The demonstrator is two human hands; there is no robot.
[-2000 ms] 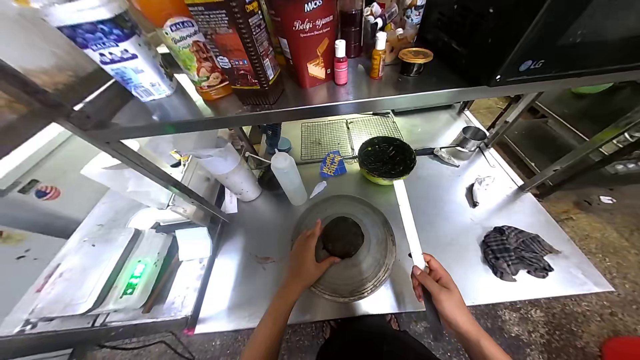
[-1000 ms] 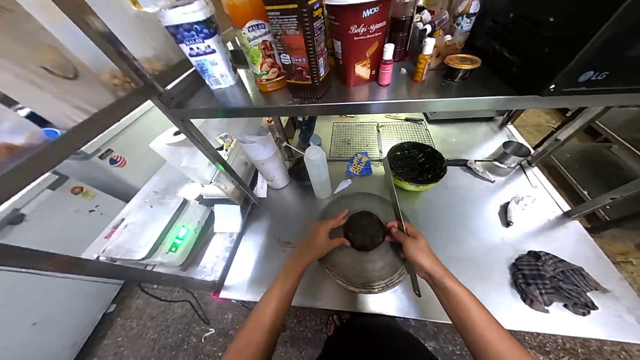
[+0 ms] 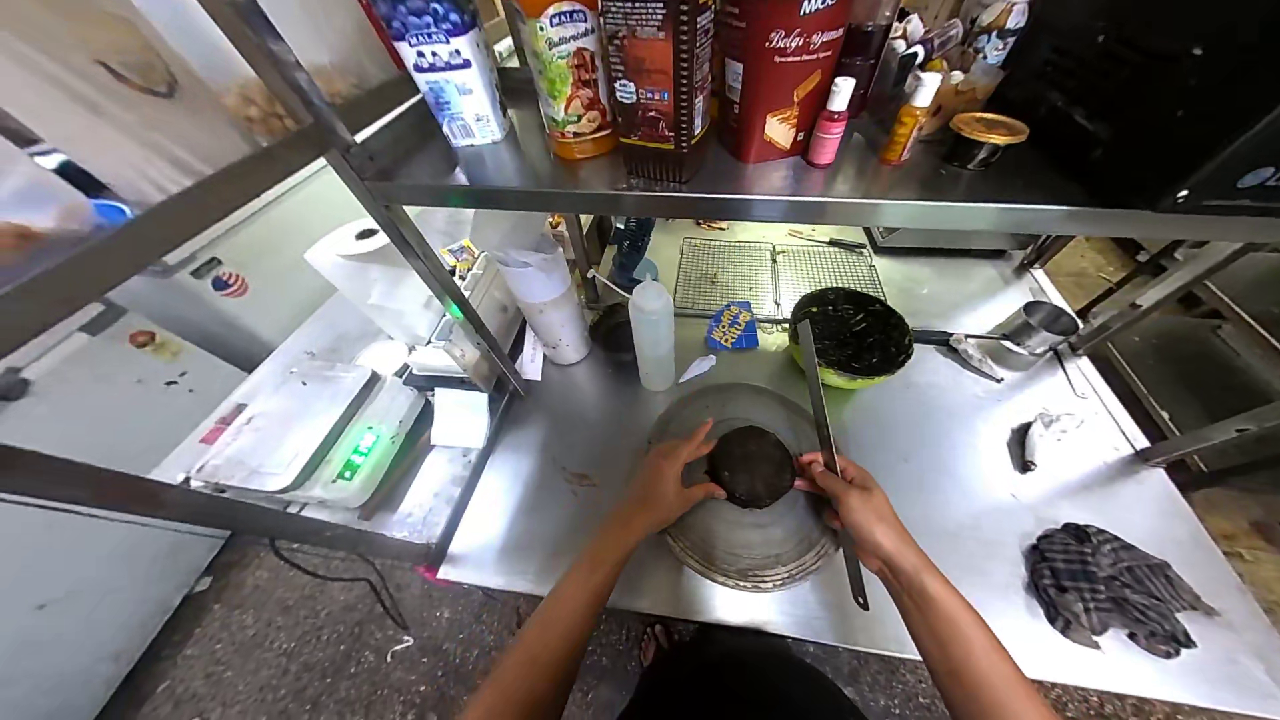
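Observation:
A small round dark cake (image 3: 751,466) lies on a metal cake turntable (image 3: 750,555) at the table's front. At its left edge is my left hand (image 3: 672,478), thumb and fingers spread around the side. My right hand (image 3: 855,505) grips a long flat metal spatula (image 3: 820,400), its blade pointing away from me, while the fingertips reach the cake's right edge. Behind the turntable stands a white squeeze bottle (image 3: 653,335), with a small white piping tip or scrap (image 3: 697,368) beside it. A green-sided pan (image 3: 852,340) coated inside with dark batter or cream sits further back.
Wire cooling racks (image 3: 725,275) lie at the back. On the right are a steel cup (image 3: 1040,325) and a crumpled checked cloth (image 3: 1110,590). A digital scale (image 3: 350,440) stands left. A metal shelf (image 3: 750,203) holding bottles and cartons crosses above the table.
My right hand, with the spatula, has come from the right of the turntable to the cake's right edge. My left hand stays beside the cake. The view has shifted left.

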